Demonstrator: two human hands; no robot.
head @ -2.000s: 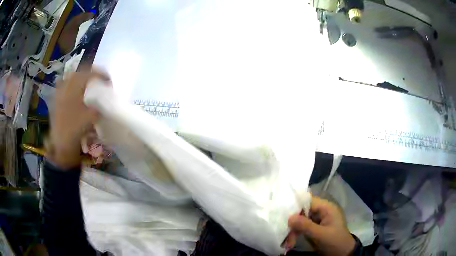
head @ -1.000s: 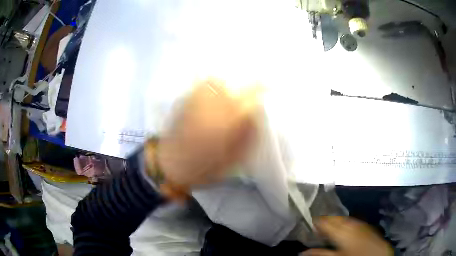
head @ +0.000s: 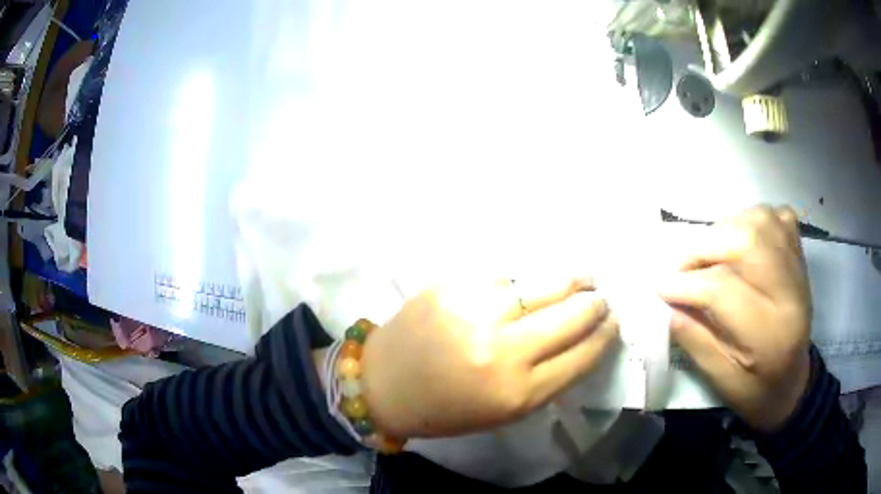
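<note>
A white fabric piece (head: pixel 319 260) lies on the glossy white table and hangs over its front edge; much of it is overexposed. A narrow white strip or folded edge (head: pixel 645 347) runs down between my two hands near the front edge. My left hand (head: pixel 493 352), with a beaded bracelet at the wrist, lies on the fabric with its fingertips on the cloth beside the strip. My right hand (head: pixel 744 314) pinches the strip or edge from the right. The glare hides exactly what each fingertip holds.
The pale sewing machine head (head: pixel 821 43) is at the upper right, with a ribbed cream knob (head: pixel 765 115) below it. A printed ruler scale (head: pixel 198 295) runs along the table's front left. White cloth (head: pixel 116 405) hangs at the lower left, beside a yellow curved edge.
Both hands came together at the table's front edge, my right hand rising from below. The fabric now lies spread on the table. The machine head shows more at the upper right.
</note>
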